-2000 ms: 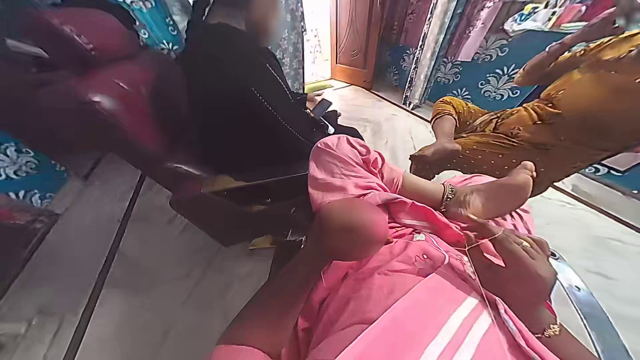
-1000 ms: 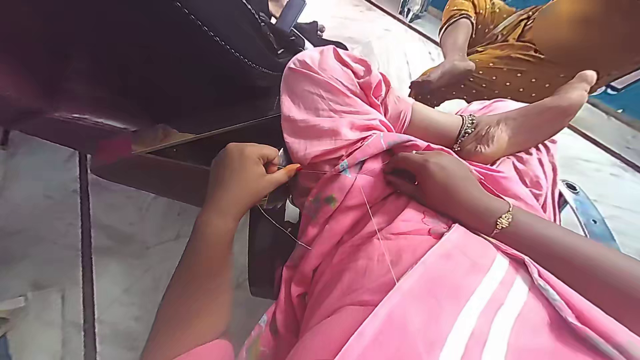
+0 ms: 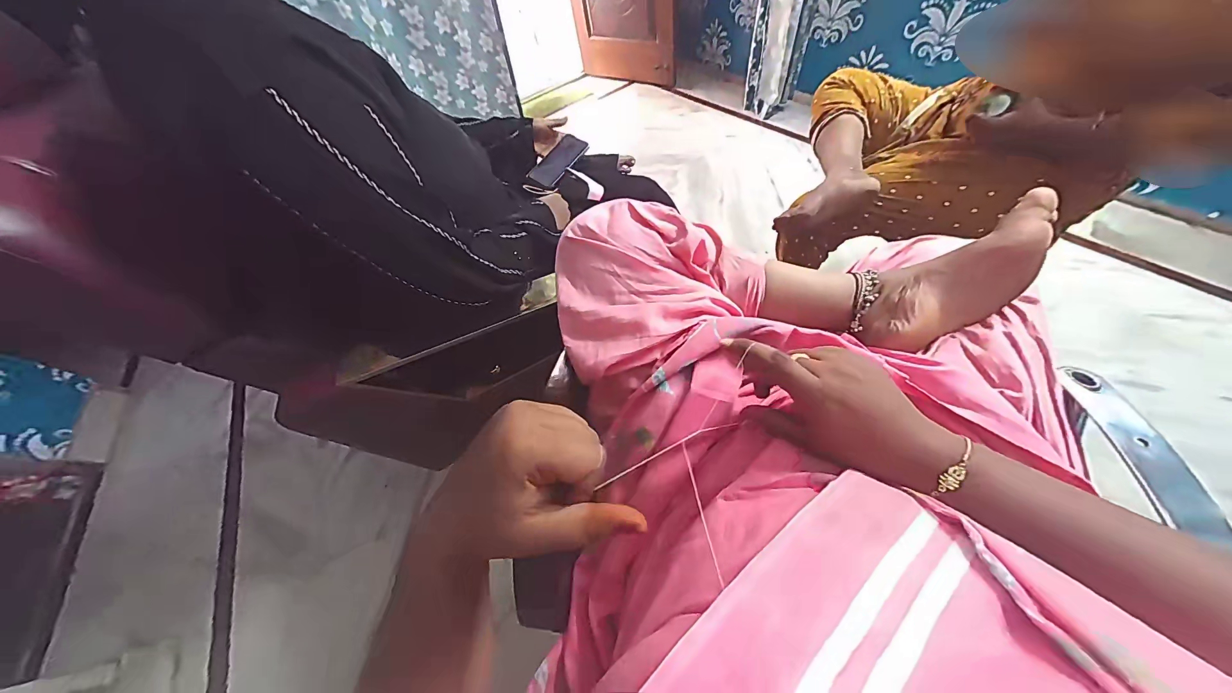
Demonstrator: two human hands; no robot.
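My left hand (image 3: 539, 476) is closed on a thin light thread (image 3: 650, 460), its orange-tinted thumb tip pointing right. From there the thread runs taut to my right hand (image 3: 833, 399), which rests on pink cloth (image 3: 674, 423) over the lap, fingertips pinching a fold and thread. Another loose strand (image 3: 705, 520) hangs down across the cloth. Small green and blue marks show on the cloth between the hands. If a needle is held, it is too small or hidden to tell. A bare foot with a beaded anklet (image 3: 866, 300) lies just beyond my right hand.
At upper left sits a person in black clothing (image 3: 337, 183) holding a phone (image 3: 558, 162). Another person in mustard dotted clothing (image 3: 924, 192) sits at upper right. A dark open-topped piece of furniture (image 3: 462, 371) stands left of the lap; a metal bar (image 3: 1145, 448) curves at the right.
My left hand has moved back from the cloth fold and sits lower relative to my right hand, with thread stretched between them. My right hand stays on the cloth. The view has tilted up.
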